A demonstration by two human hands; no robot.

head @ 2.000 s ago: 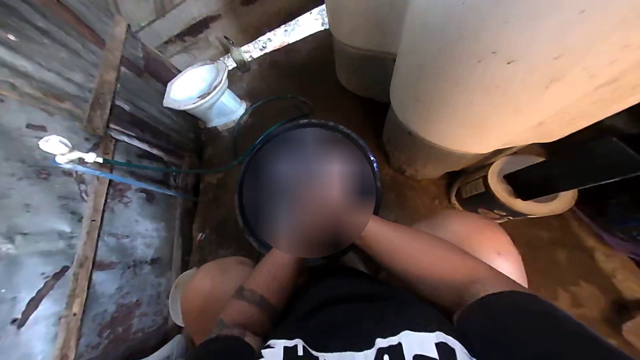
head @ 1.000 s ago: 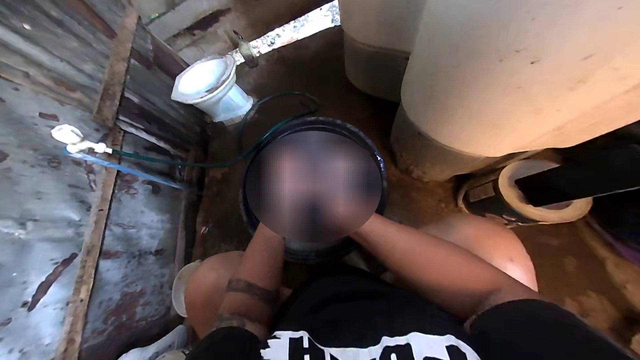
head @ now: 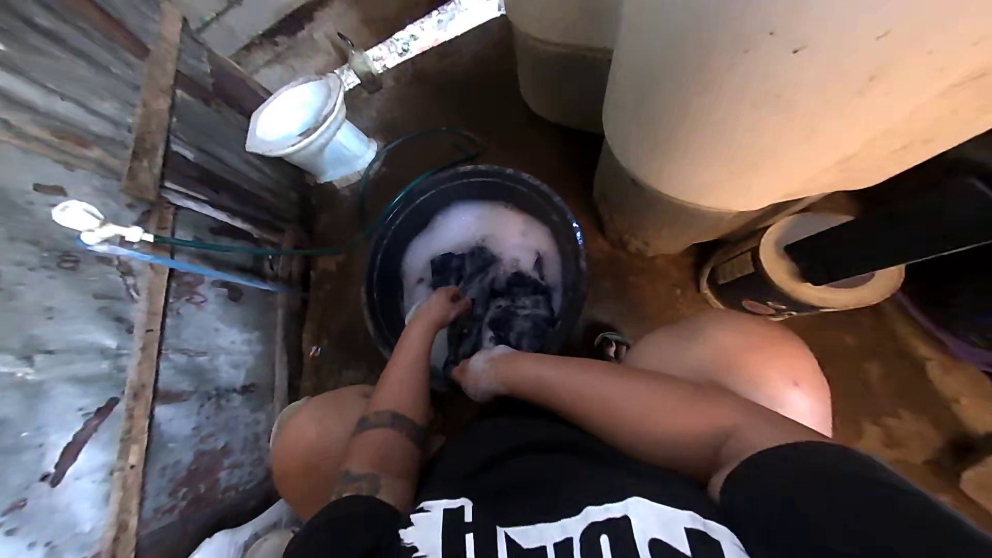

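A round black plastic tub (head: 570, 256) stands on the floor before me, with whitish suds (head: 480, 221) and dark wet cloth (head: 519, 310) in it. My left hand (head: 443, 307) grips the cloth at its left side. Nearer to me, at the tub's near edge, my right hand (head: 482, 373) is closed on the lower end of the same dark cloth, and some foam clings to it. The fingertips of both hands are partly hidden by the cloth and the hands themselves.
A white toilet bowl (head: 337, 147) stands beyond the tub at left. A green hose (head: 256, 249) runs from a white tap (head: 97, 225) on the metal-sheet wall. Large pale containers (head: 759, 101) stand at right, near a round bucket (head: 752, 271) with a black object across it.
The tub's contents and both hands are blurred in the earlier frames, so their motion there cannot be told. The forearms reached into the tub in those frames too.
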